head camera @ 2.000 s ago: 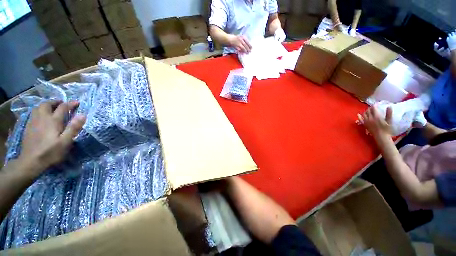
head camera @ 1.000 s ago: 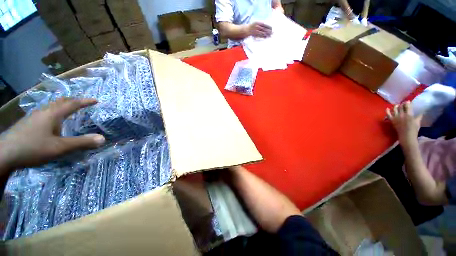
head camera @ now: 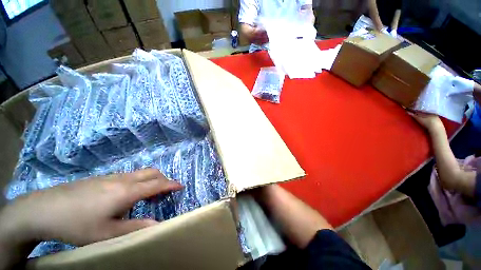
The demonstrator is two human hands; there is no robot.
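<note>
The large open carton [head camera: 158, 232] fills the left side and holds rows of upright bubble-bagged items [head camera: 116, 113] with dark contents. My left hand [head camera: 105, 205] lies low over the front row, fingers pointing right, thumb near the front wall; whether it grips a bag cannot be told. The carton flap [head camera: 248, 132] leans out over the red table cover [head camera: 343, 142]. My right forearm reaches under the flap; its hand is hidden there. Pale stacked edges [head camera: 258, 227] show beside that forearm. One filled bubble bag [head camera: 269, 84] lies flat on the red cover.
Two small cartons [head camera: 364, 55] stand on the table's far side. A coworker [head camera: 253, 23] handles white bags [head camera: 295, 50] at the back; another person's arm [head camera: 443, 142] reaches in from the right. An open supply carton [head camera: 390, 232] sits below the table edge.
My left hand has moved from over the back row down and right to the front row. The view has shifted slightly. My right forearm remains under the flap.
</note>
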